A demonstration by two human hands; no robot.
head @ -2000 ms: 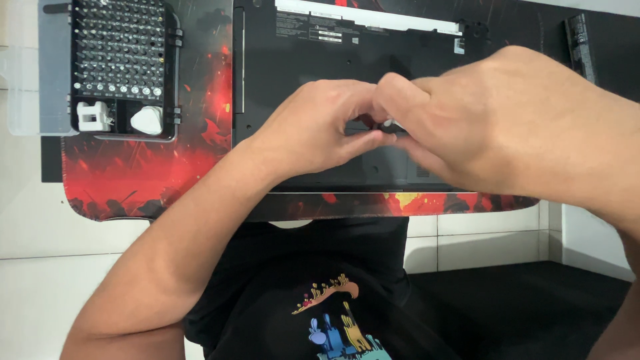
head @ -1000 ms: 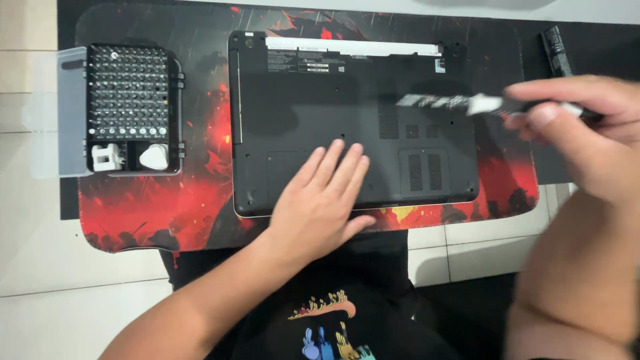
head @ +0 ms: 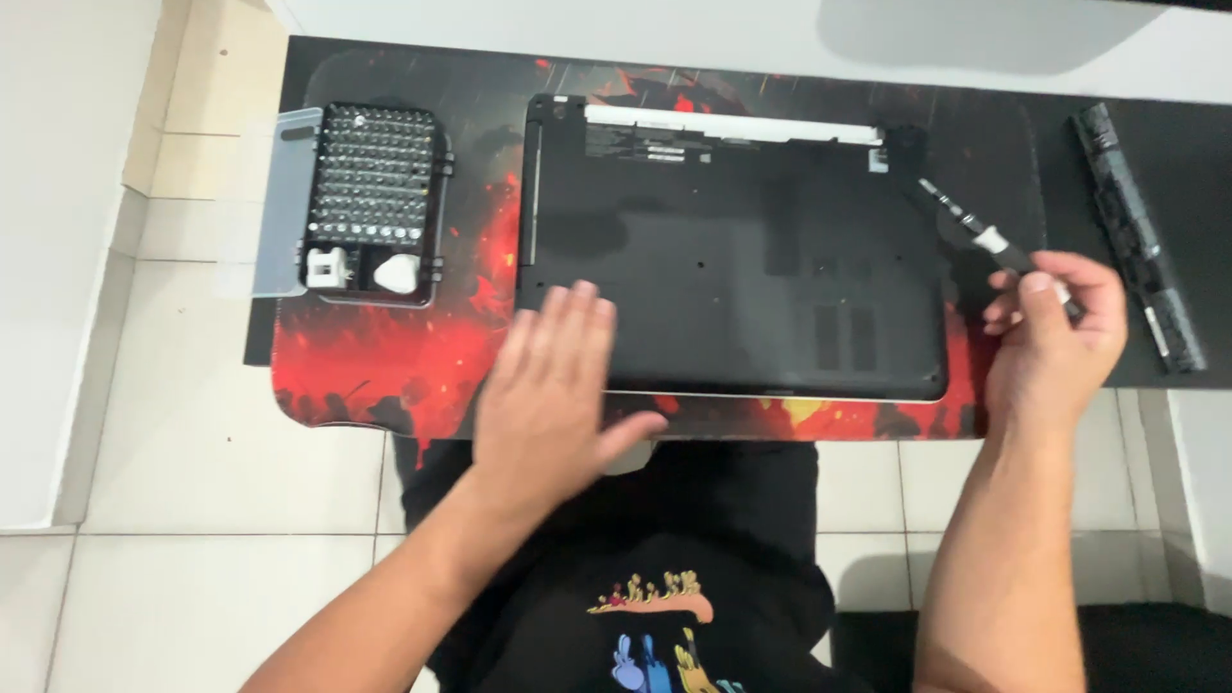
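A black laptop [head: 741, 279] lies bottom side up on a red and black desk mat, its long battery slot along the far edge. My left hand [head: 549, 395] lies with flat fingers over the laptop's near left corner and holds nothing. Beyond the laptop's right side, my right hand [head: 1054, 327] grips a precision screwdriver [head: 1001, 248] with a white collar, its tip pointing up and left near the far right corner.
An open bit case [head: 375, 183] with rows of screwdriver bits and two white pieces stands left of the laptop on the desk mat [head: 375, 356]. A removed laptop battery [head: 1136, 236] lies on the black table at the far right.
Two seconds ago both hands were together over the laptop. They have since parted: my left hand rests at the laptop's left corner, and my right hand holds the screwdriver at the right.
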